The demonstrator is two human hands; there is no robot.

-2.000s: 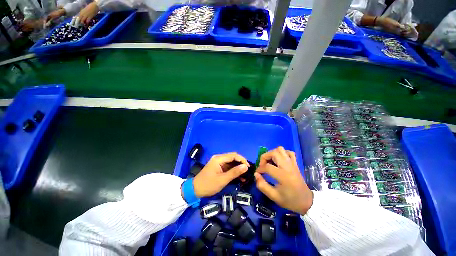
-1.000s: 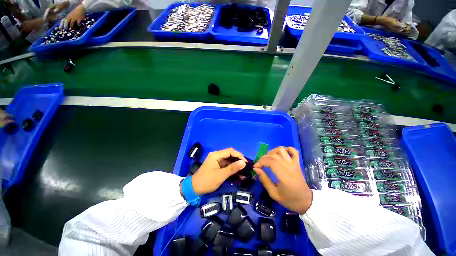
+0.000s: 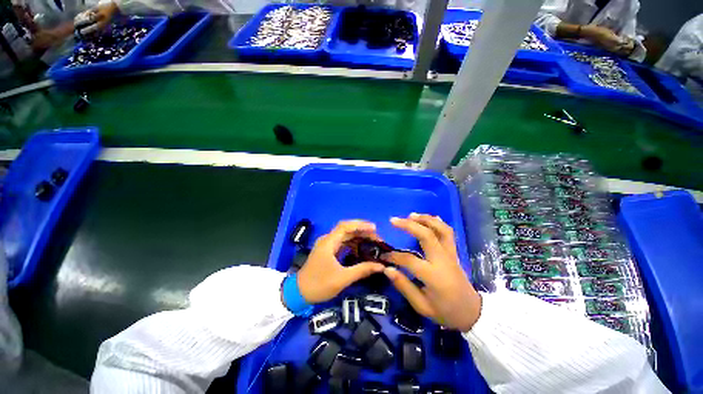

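My left hand [image 3: 324, 268], with a bright blue wrist band [image 3: 293, 294], holds a small black housing [image 3: 371, 250] between thumb and fingers above the centre blue tray [image 3: 370, 183]. Thin reddish-dark wires show beside the housing. My right hand [image 3: 433, 271] is at its right side, upper fingers spread and the lower fingertips and thumb close to the housing; whether they grip it is unclear. No green board shows between my hands. Several loose black housings [image 3: 378, 352] lie in the tray below, some with a pale rectangular face [image 3: 324, 322].
Stacked clear blister trays of green boards [image 3: 532, 231] stand right of the centre tray, beside another blue tray [image 3: 664, 238]. A left blue tray [image 3: 73, 158] holds black pieces. A pale post [image 3: 472, 96] rises by the green conveyor [image 3: 231, 115]. People's hands work opposite.
The green board between my hands is no longer visible. My right hand's upper fingers have spread. Belt pieces have moved left. The left tray shows fewer pieces, and the hand there is gone.
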